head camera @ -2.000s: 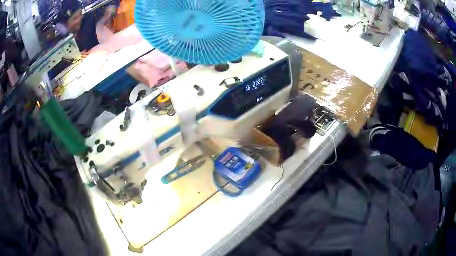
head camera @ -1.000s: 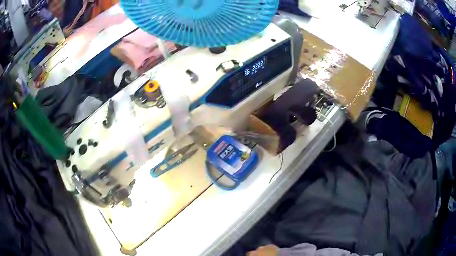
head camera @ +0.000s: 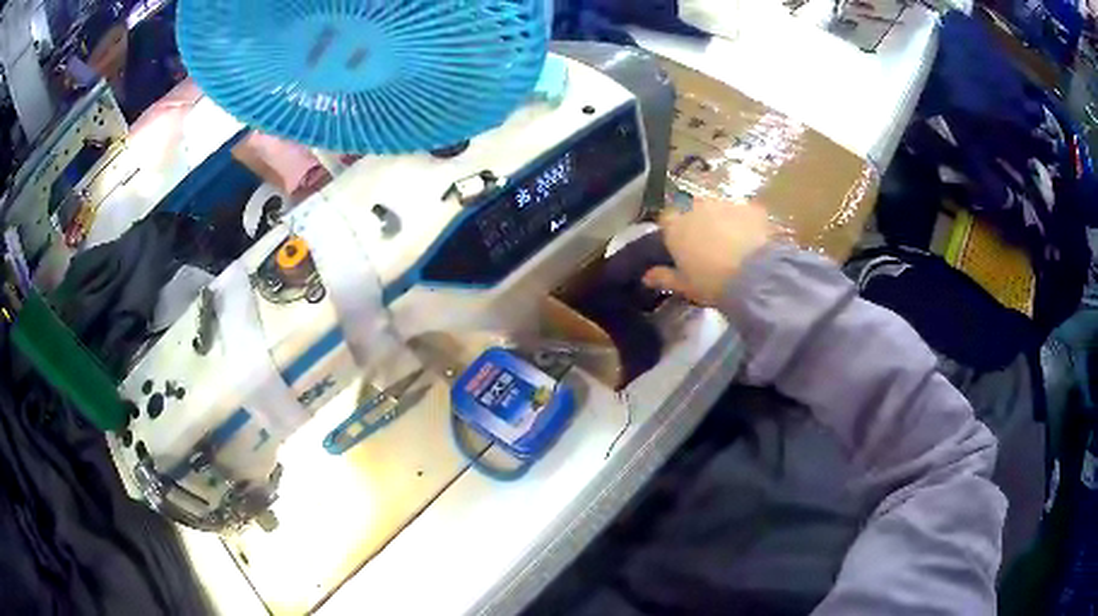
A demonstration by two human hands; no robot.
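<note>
My right hand point(head camera: 710, 250), in a grey sleeve, reaches in from the right to the dark fabric point(head camera: 632, 295) on the small open cardboard box point(head camera: 588, 335) at the right end of the sewing machine. Thumb and fingers are curved over the fabric's right side; whether they grip anything is unclear. A small pale edge shows beside the fabric. A blue plastic container point(head camera: 512, 403) with a white label and a blue loop lies on the machine bed. Blue-edged thread snips point(head camera: 367, 419) lie to its left. My left hand is out of view.
The white machine head point(head camera: 349, 271) with its dark control panel point(head camera: 542, 199) stands behind. A light-blue fan point(head camera: 361, 60) is above it. Taped brown cardboard point(head camera: 771, 157) lies beyond my hand. Dark garments lie at left point(head camera: 60, 481) and hang at right.
My right hand and forearm have come up from the bottom edge to the box and dark fabric, covering part of the fabric. The view has shifted, so the machine sits further left.
</note>
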